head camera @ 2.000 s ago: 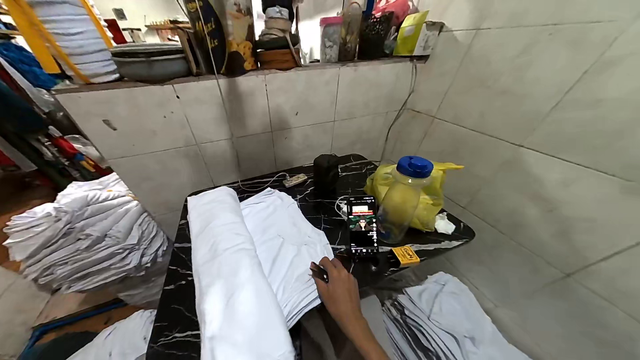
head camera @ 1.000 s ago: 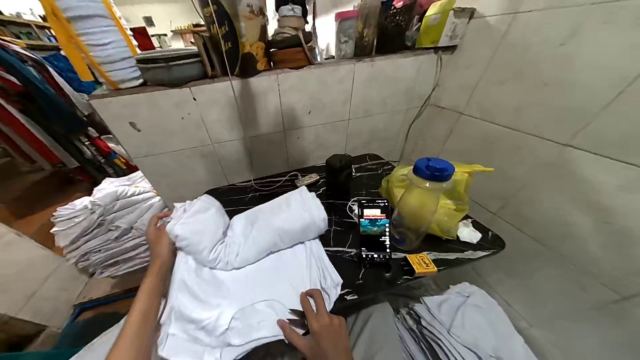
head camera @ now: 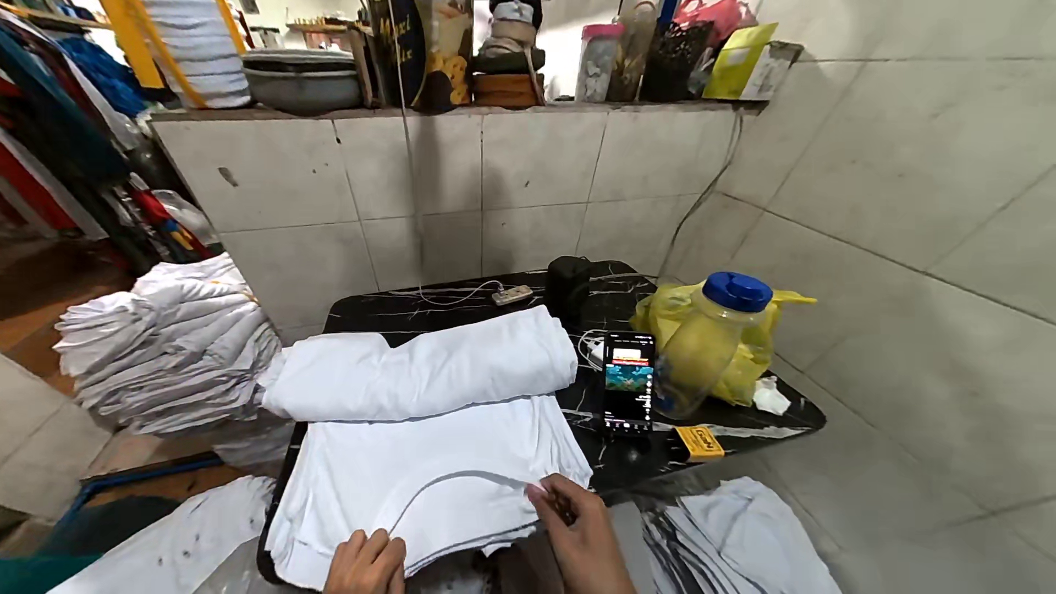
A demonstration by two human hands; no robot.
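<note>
White fabric pieces (head camera: 429, 454) lie stacked on a black marbled table (head camera: 363, 313), with a curved cut edge facing me. Across their far part rests a thick folded roll of white cloth (head camera: 429, 371). My left hand (head camera: 367, 561) touches the near edge of the stack, fingers bent; whether it pinches the cloth is unclear. On the right, my right hand (head camera: 573, 528) pinches the curved edge of the top white fabric between thumb and finger; a small dark object, partly hidden, sits within its curled fingers. Right of the stack, a smartphone (head camera: 629, 384) stands with its screen lit.
A blue-lidded plastic jar (head camera: 709, 346), a yellow plastic bag (head camera: 751, 363) and a small yellow box (head camera: 700, 443) are on the right. A black cylindrical object (head camera: 569, 289) and power strip (head camera: 512, 294) sit behind. White cloth piles (head camera: 165, 346) flank the table; a tiled wall rises behind.
The white roll lay lengthwise on the left two seconds ago, was folded over a second ago, and now lies crosswise. My left hand has moved from the roll's left side to the near edge.
</note>
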